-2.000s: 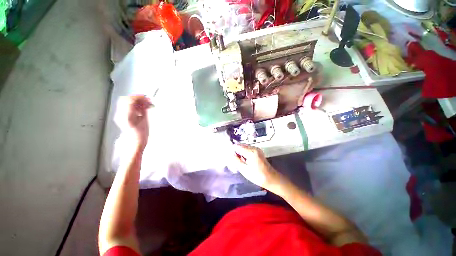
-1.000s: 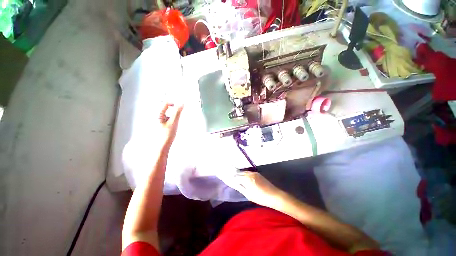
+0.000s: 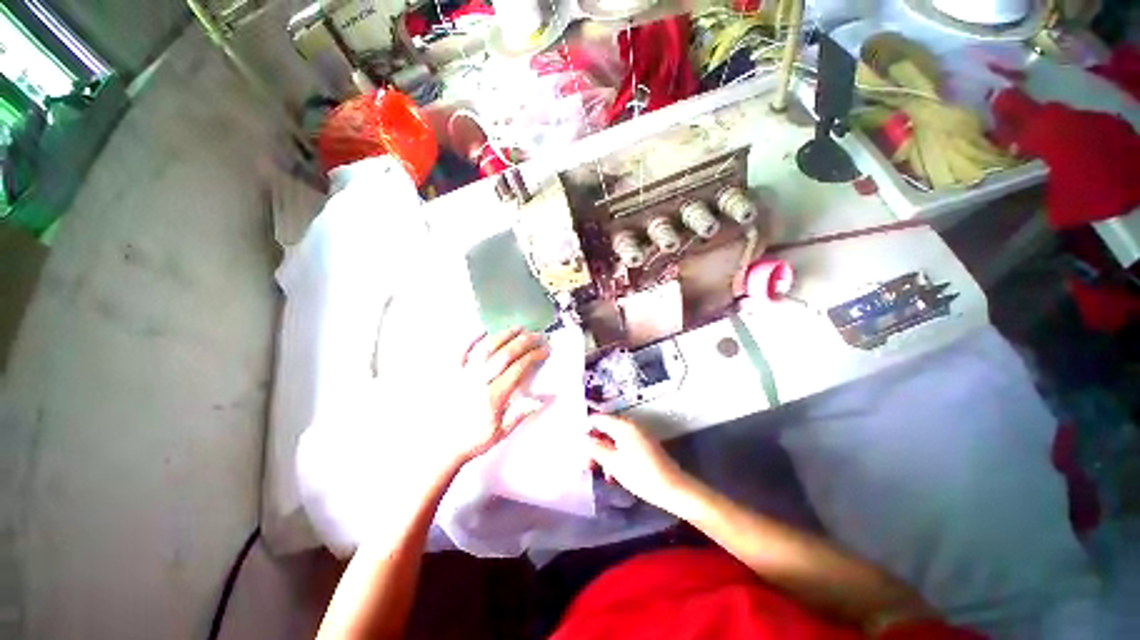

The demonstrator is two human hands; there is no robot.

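White fabric lies left of the overlock machine and hangs over the table's front edge; it is very bright. A piece of it reaches up to the presser foot area. My left hand lies on this fabric just in front of the grey-green cloth plate, fingers spread. My right hand is at the table's front edge with fingers bent at the fabric's right edge, pinching it. Its fingertips are partly hidden.
A pink-red ring, a green tape strip and small metal tools are on the table's right part. A white cloth heap hangs below. A black stand, a tray of yellow-tan strips and an orange-red bag are behind.
My left hand has moved right and forward from the far left fabric to near the presser foot. A fabric piece now lies up to the needle area. The dark strip at the front edge no longer shows.
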